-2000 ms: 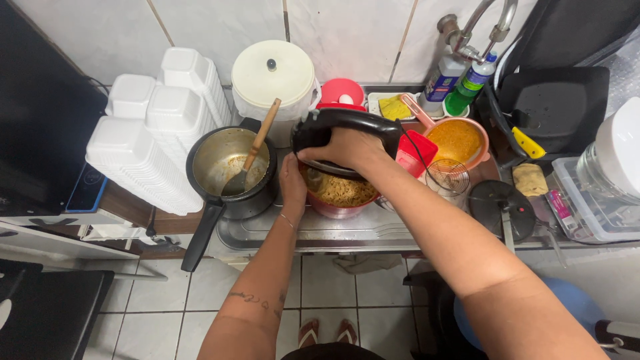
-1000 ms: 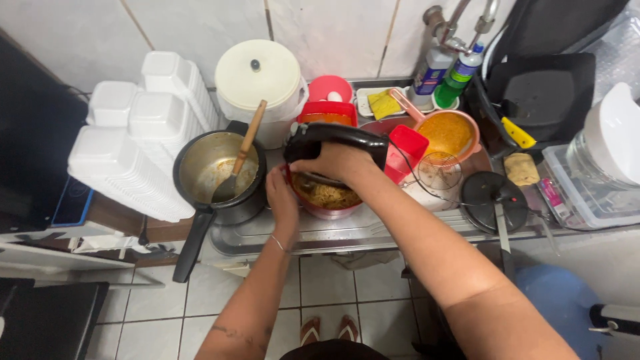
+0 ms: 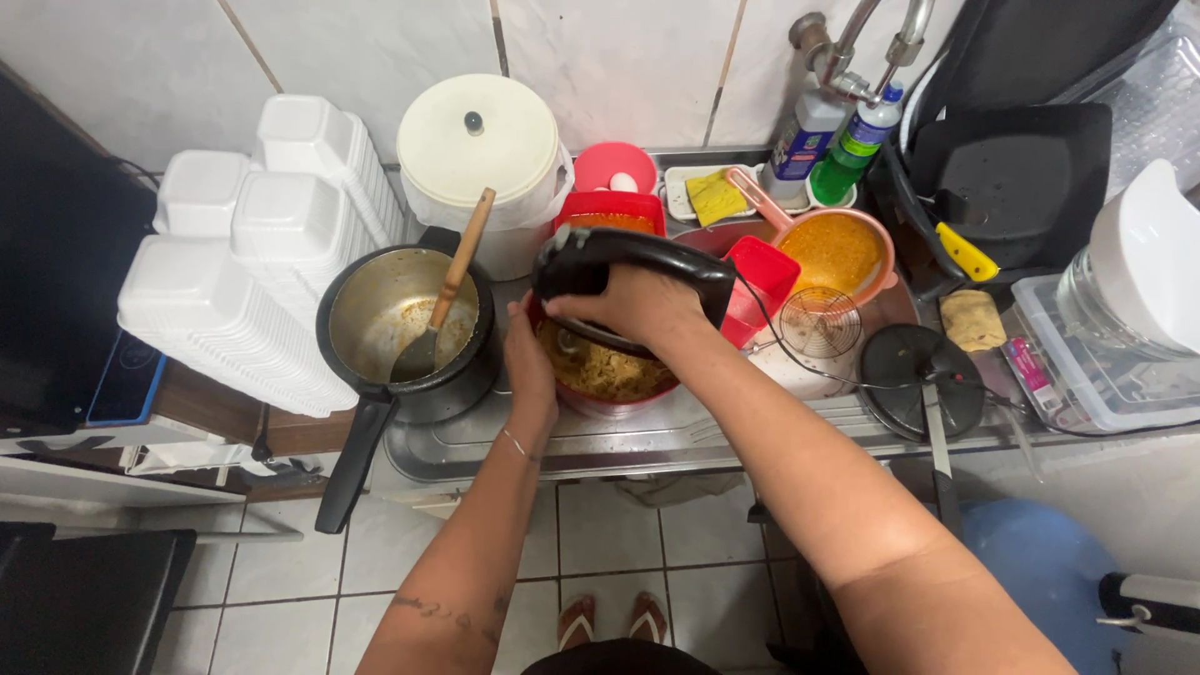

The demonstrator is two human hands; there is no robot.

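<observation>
My right hand (image 3: 642, 305) grips the handle of a black electric hand mixer (image 3: 637, 248), whose cord trails right. The mixer is over a red bowl (image 3: 614, 408) holding a brownish, shredded-looking mixture (image 3: 609, 370); the beaters are mostly hidden. Against the bowl's left side rests my left hand (image 3: 530, 366), which steadies it. Just left stands a black pressure cooker pot (image 3: 412, 323) with residue inside and a wooden-handled spatula (image 3: 459, 272) leaning in it. Behind the mixer is a red container (image 3: 609, 211) with orange contents.
Stacked white foam boxes (image 3: 187, 281) stand left, a lidded white bin (image 3: 478, 141) behind. Right are a pink strainer (image 3: 834, 253) over orange liquid, a red tub (image 3: 759, 281), a wire skimmer (image 3: 820, 323), a black lid (image 3: 923, 380), a black pan (image 3: 1022, 178) and a clear plastic box (image 3: 1106, 375).
</observation>
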